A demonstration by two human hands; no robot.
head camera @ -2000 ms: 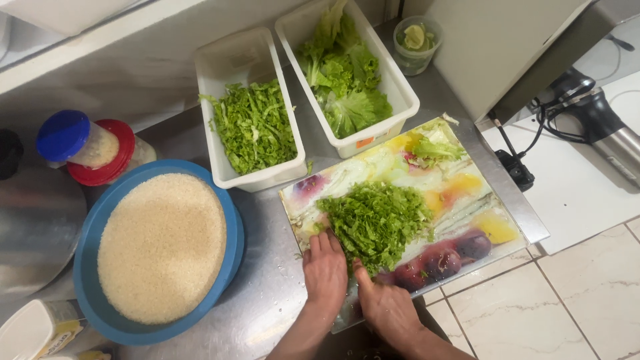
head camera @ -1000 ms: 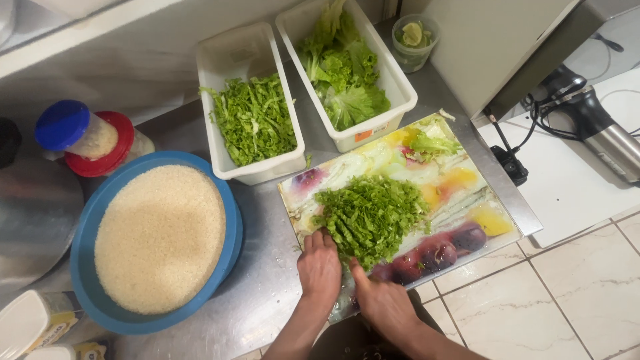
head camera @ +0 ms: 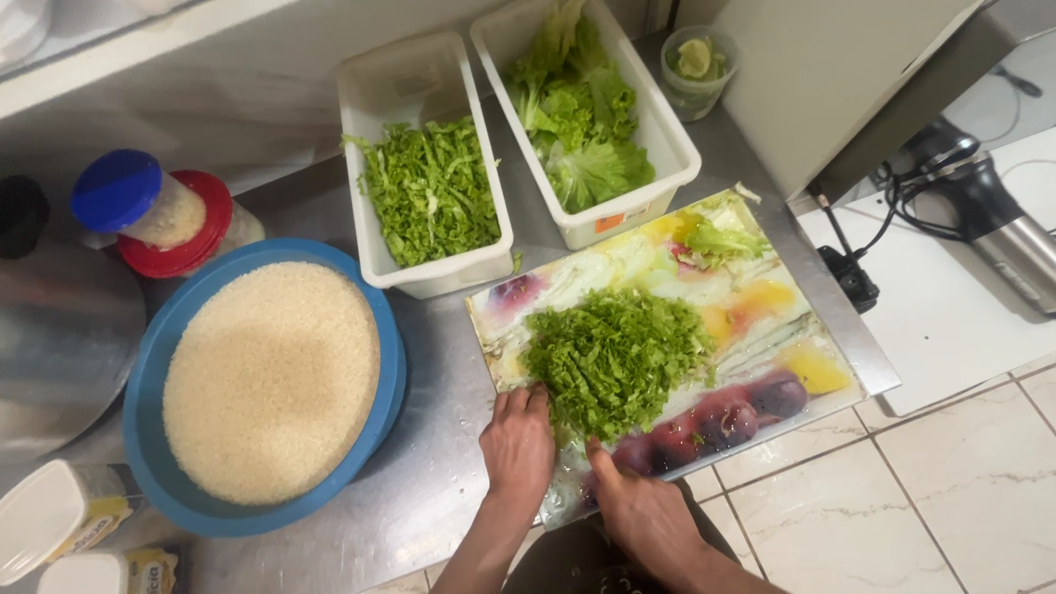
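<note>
A heap of shredded lettuce (head camera: 619, 359) lies on a glass cutting board (head camera: 759, 330) printed with fruit. My left hand (head camera: 518, 441) is at the heap's lower left edge, its fingers curled against the greens and the board; whether it grips any is hidden. Below the heap, my right hand (head camera: 639, 503) points its index finger at the leaves, with the other fingers folded under; what they hold is hidden from view. Lettuce scraps (head camera: 726, 241) rest at the board's far right corner. Behind the board stand a white bin of shredded lettuce (head camera: 433, 194) and a white bin of whole lettuce leaves (head camera: 586, 124).
A blue basin (head camera: 388, 412) of rice grains stands left of the board. Beyond it are jars with blue (head camera: 117, 190) and red lids (head camera: 214, 214). A cup of lime pieces (head camera: 697, 70) sits behind. Right are a power strip (head camera: 850, 276) and a metal-shafted appliance (head camera: 1011, 256).
</note>
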